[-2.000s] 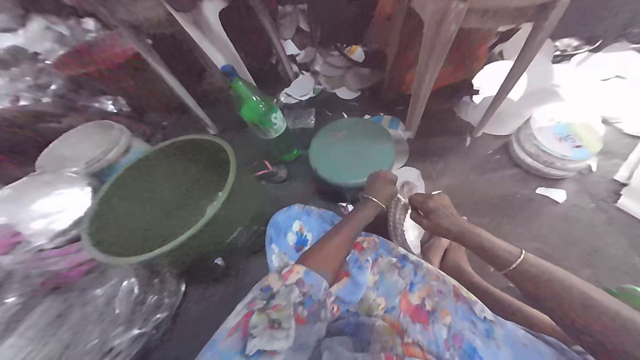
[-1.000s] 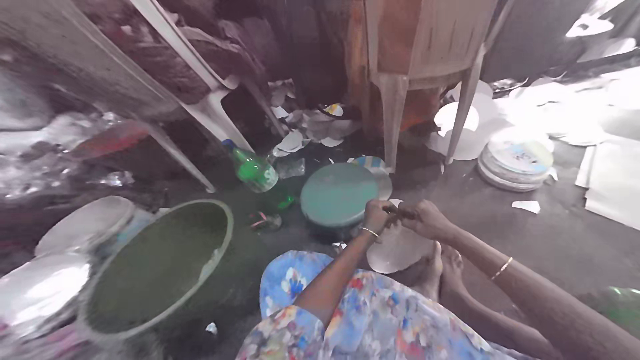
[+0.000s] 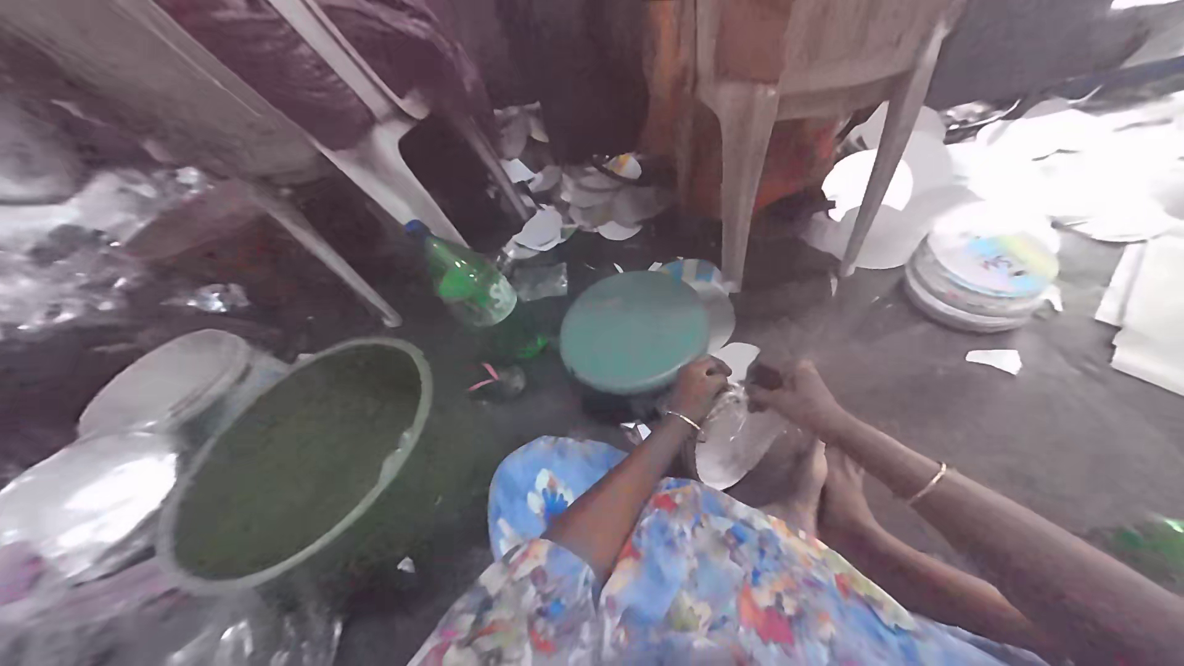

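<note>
Between my hands, low in front of my feet, is a thin pale sheet or bag [image 3: 738, 439], clear or whitish, hanging down. My left hand [image 3: 700, 387], with a bangle at its wrist, has its fingers closed on the upper edge of this piece. At its right upper side is my right hand [image 3: 786, 393], fingers bent and blurred, so its hold cannot be made out. A round teal lid or tub top [image 3: 635, 331] lies just beyond my left hand. Part of a white round piece [image 3: 737, 359] shows behind the hands.
A large green tub [image 3: 296, 462] stands at left beside foil-like silvery round things [image 3: 88, 499]. A green plastic bottle [image 3: 467, 282] stands beyond it. Plastic chair legs [image 3: 747, 185] rise ahead. White discs [image 3: 606, 194] lie scattered; a stack of round plates or discs [image 3: 985, 268] sits right.
My hands have moved apart a little since a second ago, and the pale piece now hangs between them. The view has shifted since two seconds ago.
</note>
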